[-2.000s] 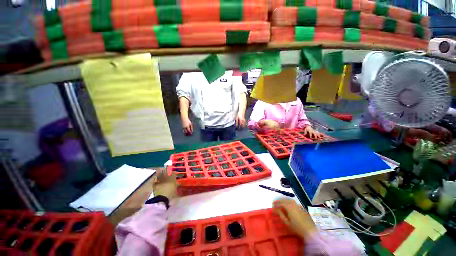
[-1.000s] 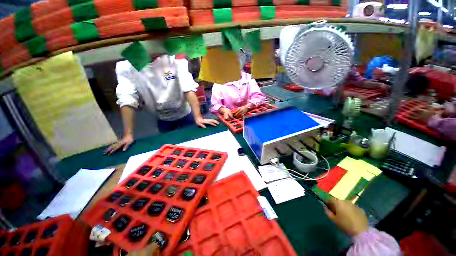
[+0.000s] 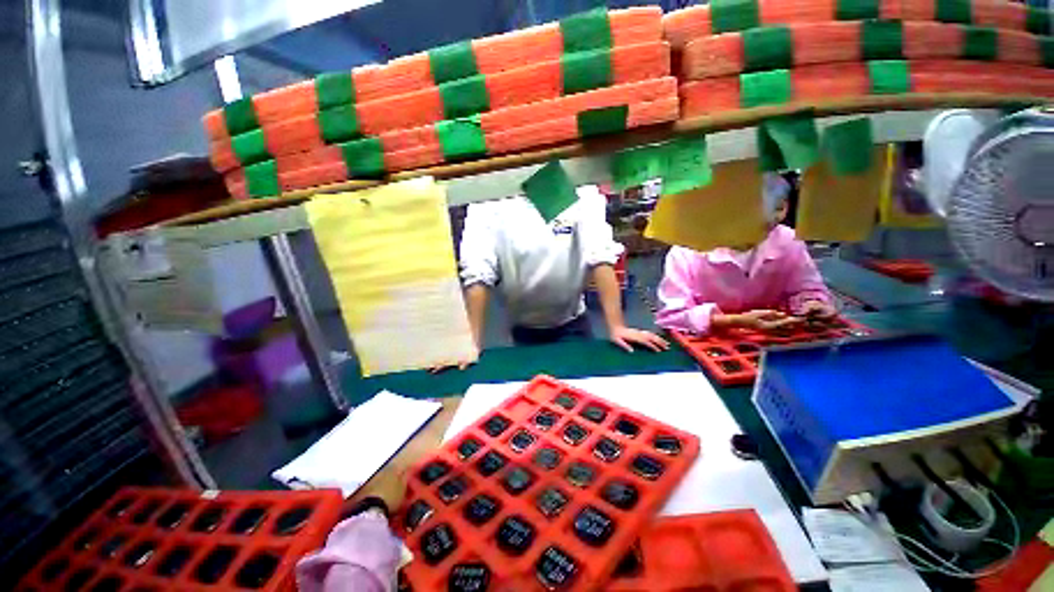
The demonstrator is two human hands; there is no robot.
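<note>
A red-orange tray [image 3: 526, 472] lies turned at an angle in front of me. Most of its pockets hold small black square watch units [image 3: 514, 533], some with lit digits. Its near right part lies over a second red tray [image 3: 757, 544], whose visible pockets at the right are empty. My left sleeve and dark wristband are at the tray's left edge; my left hand [image 3: 388, 490] is small and blurred against the brown board, so its fingers and grip cannot be made out. My right hand is out of the picture.
More filled red trays [image 3: 318, 507] are at the left. A white paper sheet [image 3: 682, 399] lies under the trays. Papers [image 3: 364, 437] lie at left. A blue-topped box [image 3: 884, 387] with cables stands at right. Two people are across the bench. Stacked trays [image 3: 462, 98] are on the shelf above.
The view has swung left. The filled tray now sits more to the right of my left sleeve, turned differently. My right hand, seen over the bench before, has left the picture.
</note>
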